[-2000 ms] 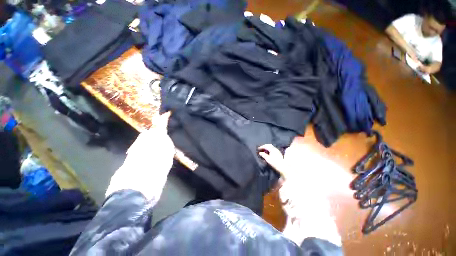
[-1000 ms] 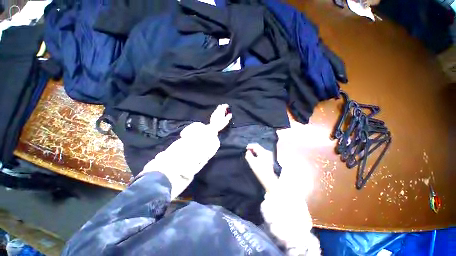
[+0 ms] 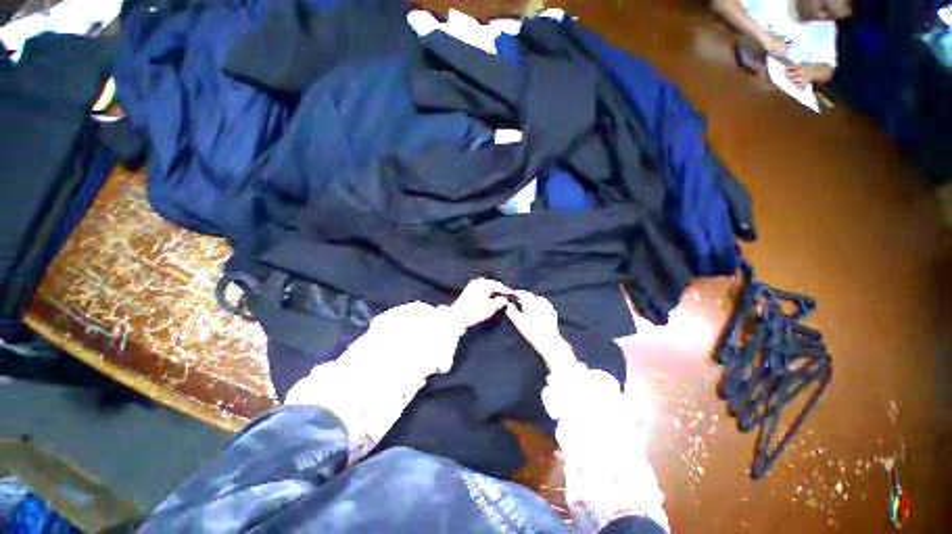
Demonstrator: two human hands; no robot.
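A black jacket (image 3: 438, 245) lies on the table in front of me, with a strip of shiny lining showing at its left. My left hand (image 3: 475, 305) and my right hand (image 3: 530, 318) meet at its middle, fingertips pinching the dark edge of the cloth together. Both hands look overexposed. Whether a button is between the fingers is too small to tell. A round dark hook (image 3: 232, 294) shows at the jacket's left end.
A navy and black garment pile (image 3: 198, 125) lies beyond the jacket. Folded dark garments (image 3: 42, 156) are at left. Loose black hangers (image 3: 772, 365) and small multicoloured snips (image 3: 897, 506) lie at right. A person (image 3: 793, 42) sits across the table (image 3: 835, 229).
My left hand has moved right from the jacket's left part to its middle, and both hands now meet on the cloth edge. The view has turned and shifted.
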